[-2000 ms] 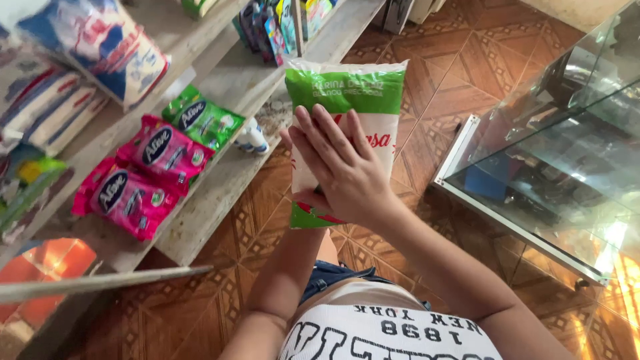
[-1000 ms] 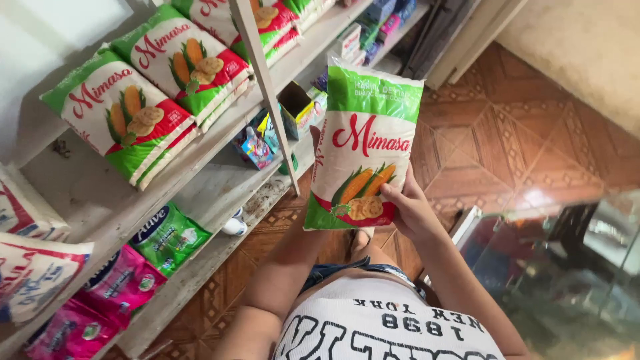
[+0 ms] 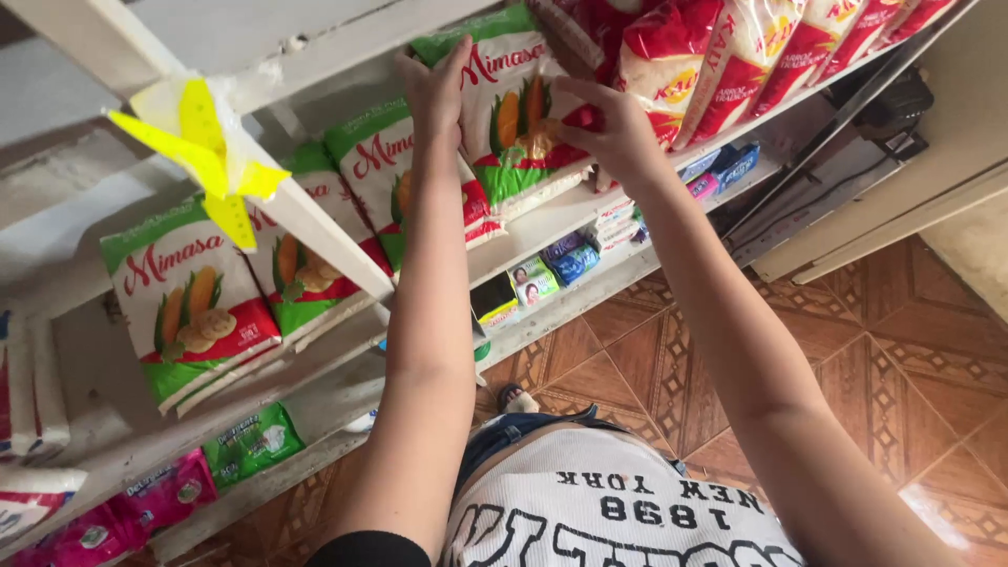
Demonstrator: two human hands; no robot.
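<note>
A plastic bag of Mimasa corn flour (image 3: 512,110), green, white and red, stands leaning back on the upper shelf at the top centre. My left hand (image 3: 437,90) lies along its left side, thumb against the bag's front edge and fingers partly hidden. From the right, my right hand (image 3: 602,126) touches the bag's right side with bent fingers; how firmly either hand grips is unclear. Another Mimasa bag (image 3: 374,157) stands just left, partly behind my left forearm. Further left are more such bags (image 3: 197,291). Bags of rice (image 3: 669,71) stand close on the right.
A white shelf post (image 3: 315,236) with yellow ribbon (image 3: 206,150) crosses in front of the bags at left. Soap packs (image 3: 575,261) and small boxes lie on the lower shelf (image 3: 520,335), detergent bags (image 3: 252,445) at lower left. A cream-coloured panel (image 3: 890,213) stands right, above tiled floor.
A Mimasa bag was held in front of my body one second ago; now both my hands are at a bag up on the shelf. The view has swung towards the shelves.
</note>
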